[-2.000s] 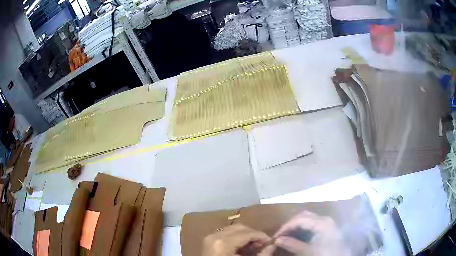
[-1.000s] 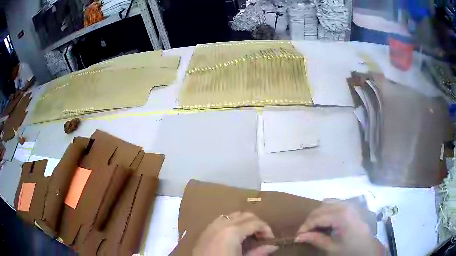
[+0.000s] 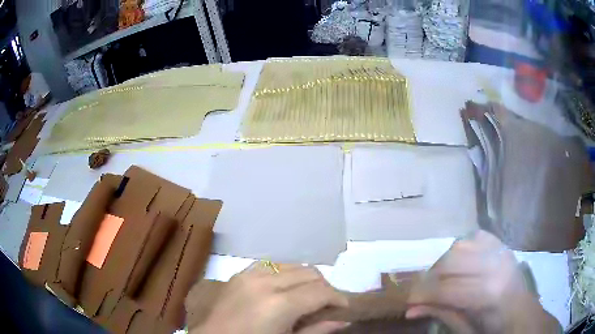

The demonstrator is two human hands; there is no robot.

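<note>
A brown leather panel [image 3: 375,305] lies at the bottom centre, partly cut off by the lower edge of the picture. My left hand [image 3: 264,301] holds its edge at the left, with a yellow ring-like detail on a finger. My right hand [image 3: 479,287] pinches the same edge at the right and is slightly blurred. A narrow folded strip of the panel shows between the two hands. The fingertips under the edge are partly hidden.
Worked brown panels [image 3: 147,241] with orange tickets [image 3: 105,240] lie at left. Pale pattern cards [image 3: 280,202] lie mid-table. Yellow panels [image 3: 333,104] and a reddish-brown lump [image 3: 99,158] are behind. A brown stack [image 3: 535,176] and whitish shreds [image 3: 582,280] are at right. A red container [image 3: 530,81] is far right.
Both hands have moved up in the view and further apart, lifting the panel's near edge. The number sticker no longer shows. The view has tilted down since the first frame.
</note>
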